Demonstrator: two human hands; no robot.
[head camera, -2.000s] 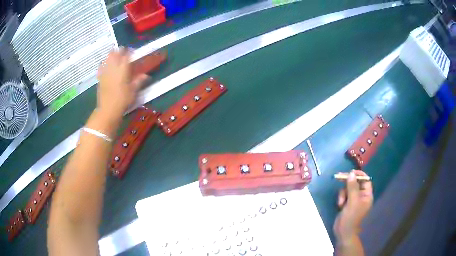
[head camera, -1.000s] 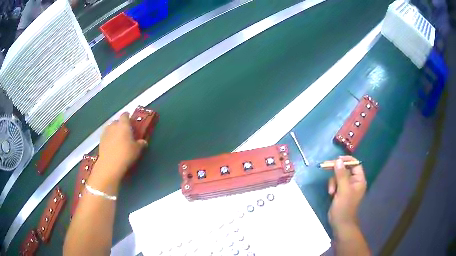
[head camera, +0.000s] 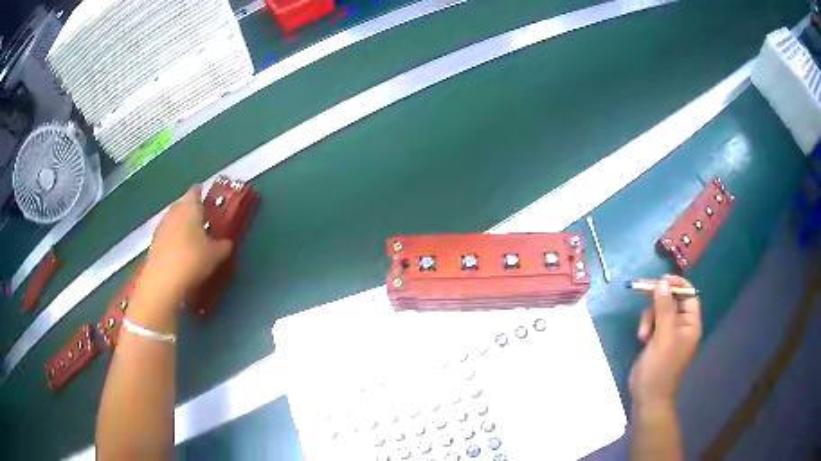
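My left hand (head camera: 187, 245) is closed around a red-brown fixture stack (head camera: 236, 216) on the green belt at the left, its fingers on the far end and side. My right hand (head camera: 668, 329) holds a tan pick-up stick (head camera: 664, 288) between thumb and fingers, right of the main fixture stack. That main fixture stack (head camera: 491, 288) lies at the far edge of the white parts tray (head camera: 360, 347); its four seats each show a dark and silvery part. Small round parts (head camera: 502, 340) lie in rows on the tray.
A single fixture (head camera: 698, 225) lies at the right, with a thin rod (head camera: 598, 248) beside the main stack. More fixtures (head camera: 72, 358) lie at the left, partly behind my arm. Beyond are stacked white trays (head camera: 153, 72), a fan (head camera: 51, 173) and a red bin (head camera: 299, 11).
My left hand has moved from the belt's far side onto the fixtures on the near belt and grips them. The view has shifted. My right hand keeps holding the stick.
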